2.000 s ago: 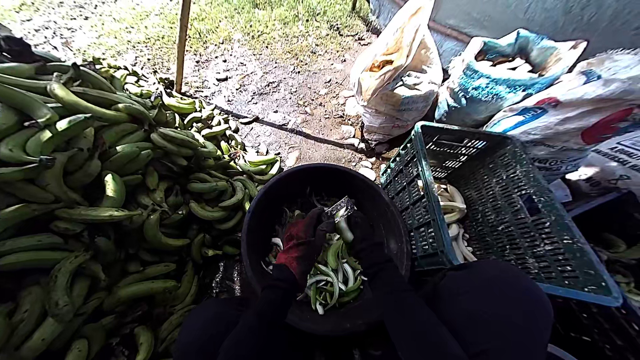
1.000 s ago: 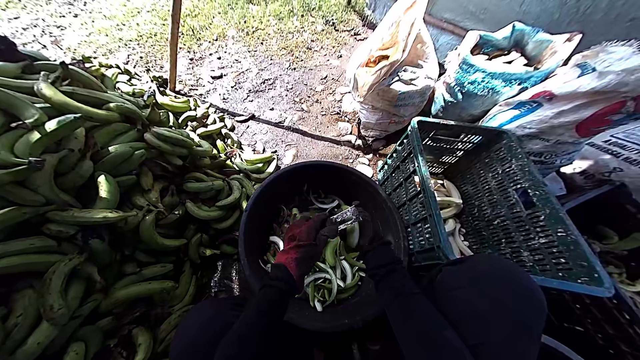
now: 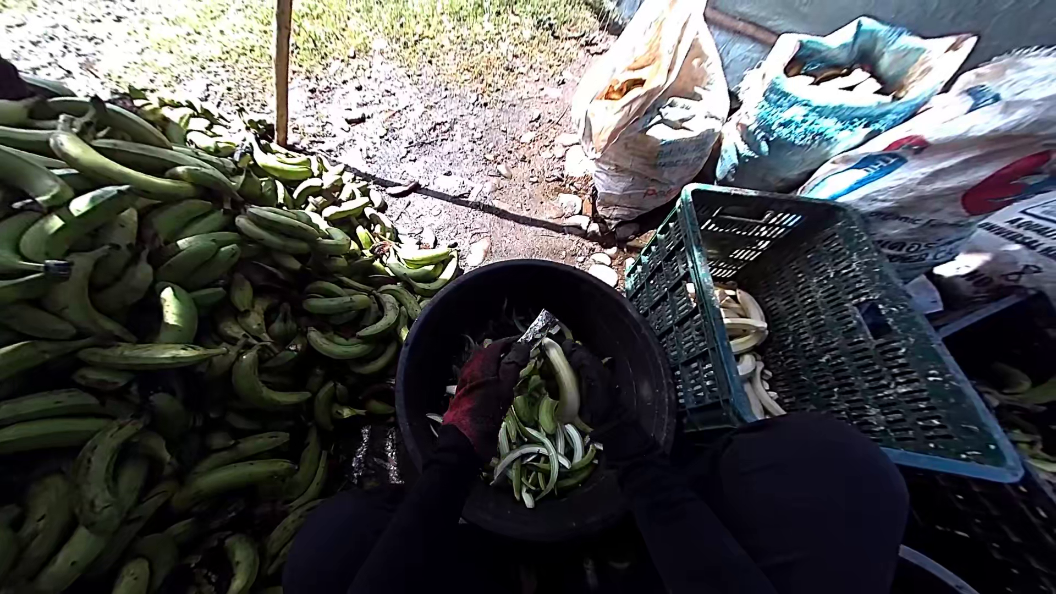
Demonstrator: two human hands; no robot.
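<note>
A black round tub stands between my knees with green peel strips in it. Over the tub, my left hand, in a dark and red glove, is closed at a small shiny metal tool; its exact hold is partly hidden. My right hand, dark-gloved and in shadow, is at the right side of a partly peeled green plantain, which stands tilted between the hands. The right fingers are hard to make out.
A heap of green plantains fills the left side. At the right stands a green plastic crate holding peeled plantains. Behind it are a white sack, a blue sack and a printed sack. A wooden post rises at the back left.
Both hands stay over the tub and have shifted slightly. The plantain between them now shows a longer pale side than before.
</note>
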